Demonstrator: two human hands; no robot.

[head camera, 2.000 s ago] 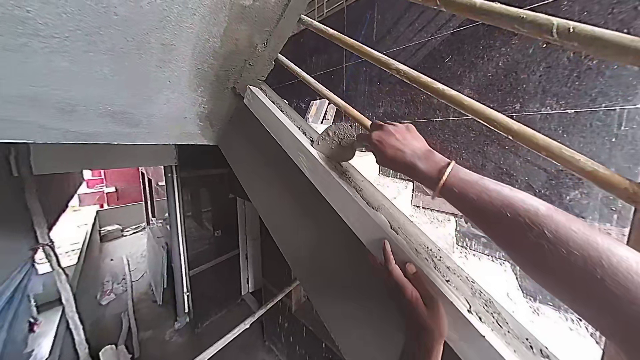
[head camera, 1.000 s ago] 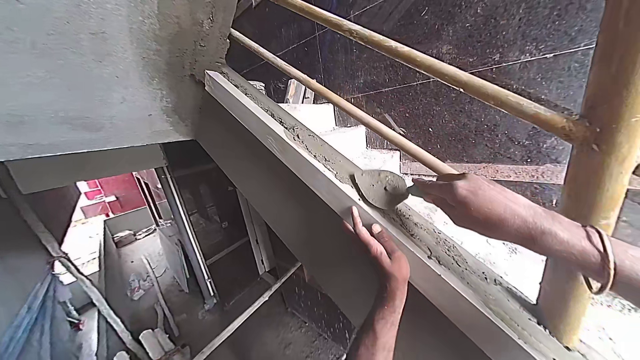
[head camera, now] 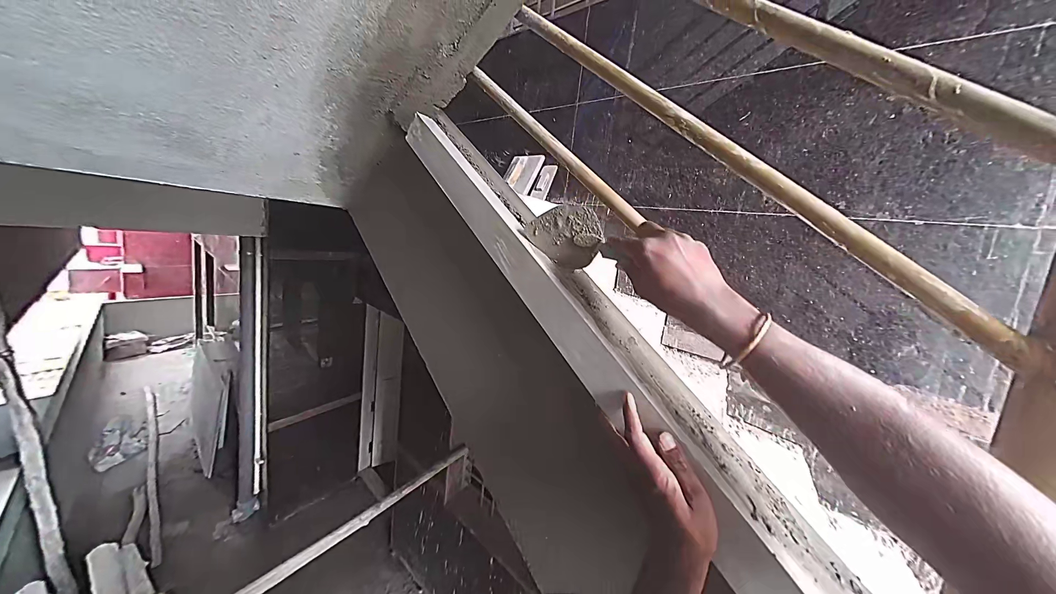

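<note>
A masonry trowel [head camera: 564, 234] carries grey mortar on its blade, over the sloping edge of the stair side. My right hand [head camera: 675, 276] is closed around its handle, just under the lowest railing bar. A long pale straightedge [head camera: 528, 289] lies along the outer face of that edge. Beside it runs a strip of rough mortar [head camera: 652, 367]. My left hand [head camera: 672, 487] rests with its fingertips against the lower part of the straightedge, from the outer side; its palm is turned to the smooth grey stair side [head camera: 511, 412].
Yellowish railing bars [head camera: 742, 165] slope across the upper right, with pale stair steps [head camera: 709, 379] beyond the mortar edge. A plastered slab [head camera: 181, 91] hangs at upper left. Far below lie wooden poles [head camera: 153, 478] and a slanting bar [head camera: 355, 528].
My right hand has moved the trowel up the slope from beside my left hand. The trowel now bears a lump of mortar. The view has shifted.
</note>
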